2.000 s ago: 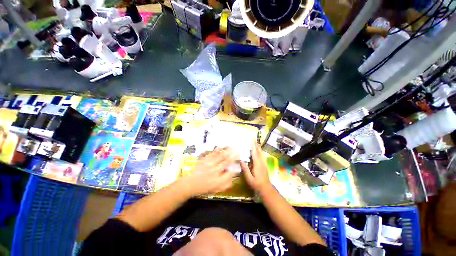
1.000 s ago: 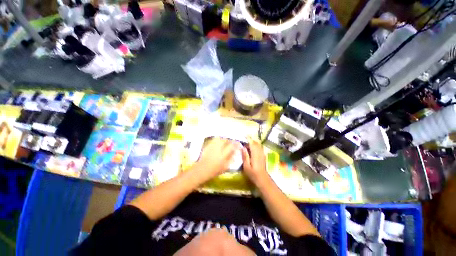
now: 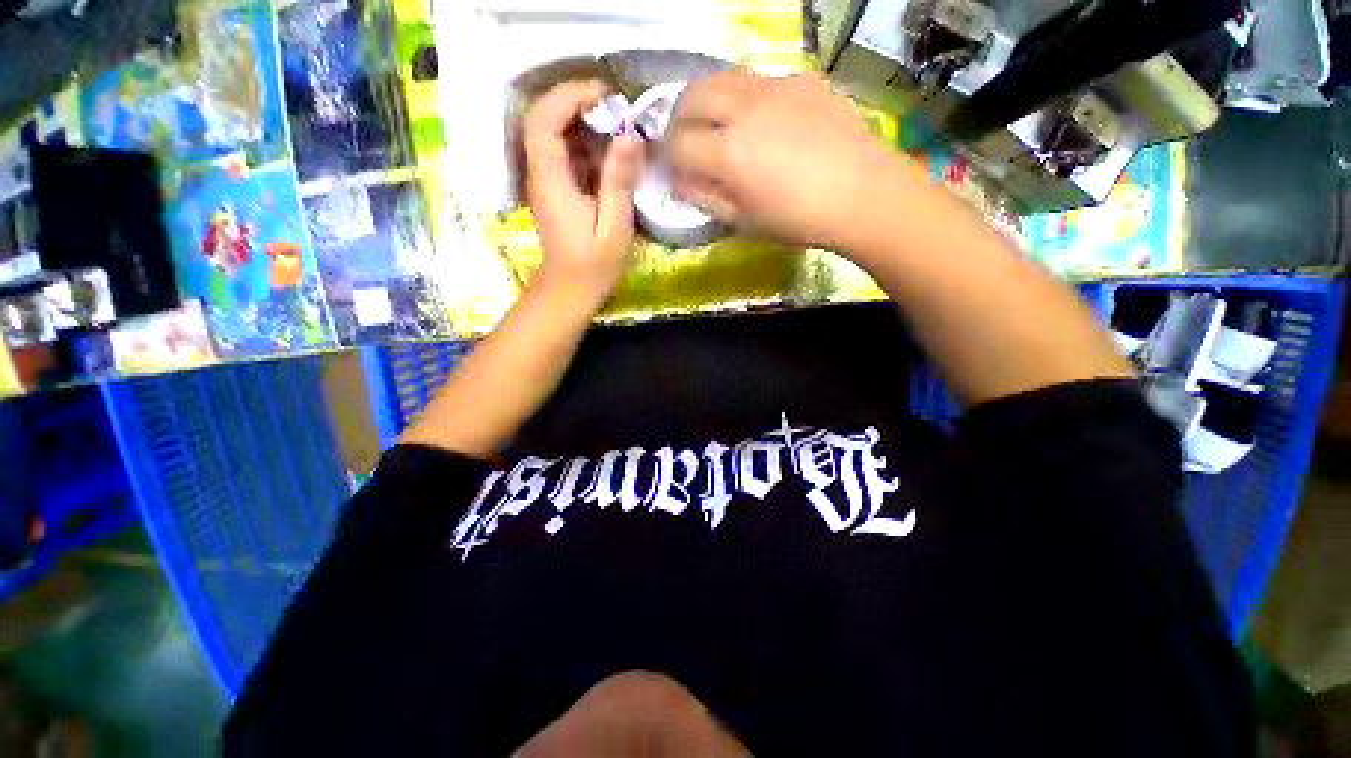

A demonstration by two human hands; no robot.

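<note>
A white plastic part [image 3: 670, 212] with a rounded rim lies in front of me at the yellow tray [image 3: 726, 274]. My left hand [image 3: 585, 185] is at its left side, with thumb and fingers closed on a small white piece [image 3: 611, 116]. My right hand [image 3: 763, 156] is over the right side of the part, fingers bent down at its middle. The right fingertips are blurred, and I cannot tell what they hold.
Grey-white parts boxes [image 3: 1089, 148] stand to the right under a dark bar [image 3: 1096, 56]. A black box [image 3: 101, 222] and small parts are at the left. Blue crates [image 3: 245, 496] hang below the bench edge, the right one [image 3: 1296, 385] holding white parts.
The view has tipped down and closer; the tub and plastic bag have left it. My hands have moved from lying flat over the white part to fingers bent at its middle.
</note>
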